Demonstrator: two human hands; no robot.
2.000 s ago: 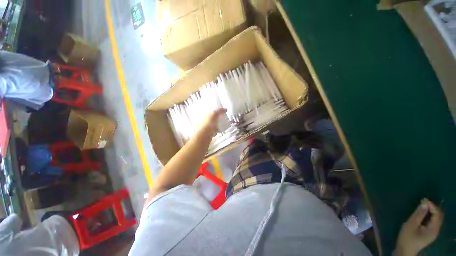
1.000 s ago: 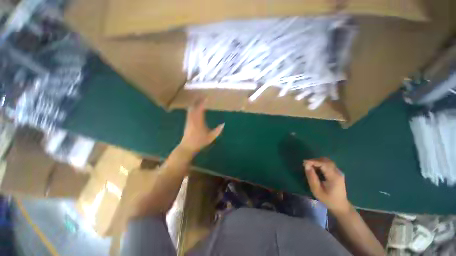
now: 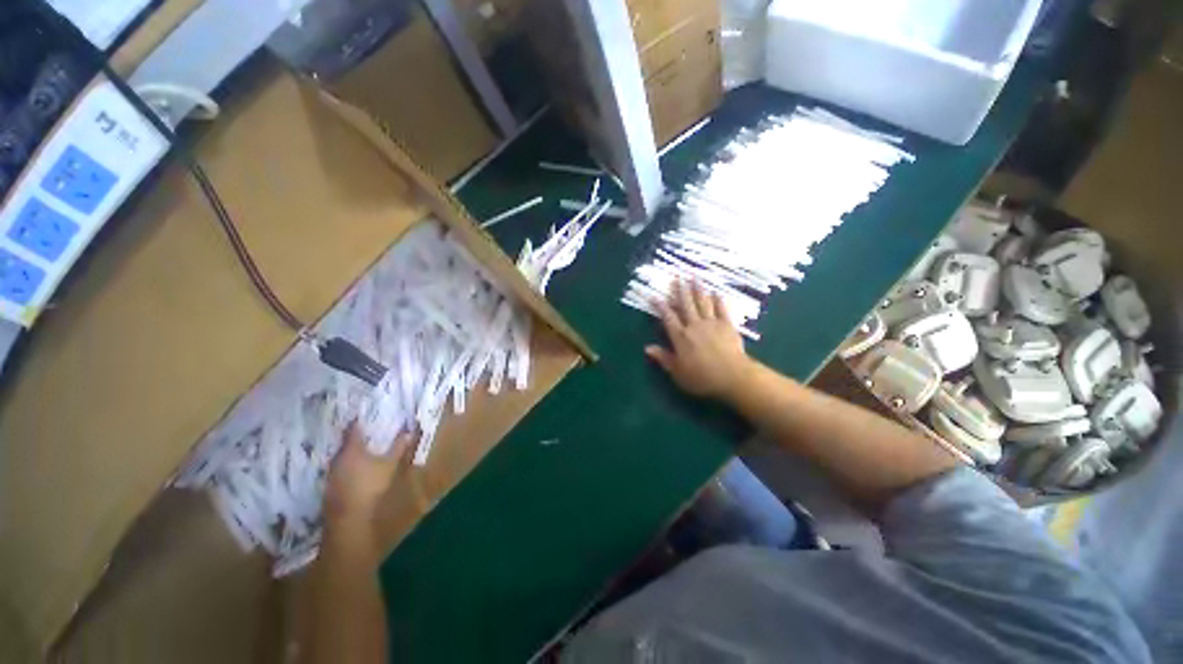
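White translucent sleeves [image 3: 422, 318] lie jumbled in the large open carton [image 3: 298, 247] at the left. My left hand [image 3: 363, 480] reaches into the carton at the heap's near edge; its fingertips are among the sleeves, and whether it grips any cannot be told. Long white rods [image 3: 778, 195] lie in a fanned pile on the green bench. My right hand [image 3: 701, 340] lies palm down with fingers spread on the near end of the pile; it grips nothing that I can see.
A black cable with a dark connector [image 3: 350, 359] hangs over the carton. A metal post [image 3: 620, 104] stands by scrap sticks [image 3: 564, 243]. A white bin [image 3: 895, 59] is at the back, a power strip [image 3: 59, 208] upper left, and a box of beige housings [image 3: 1025, 376] at right.
The view has swung right. My left hand has moved from the lower carton, over the bench, into the large carton. My right hand, earlier curled, is now spread on the rods.
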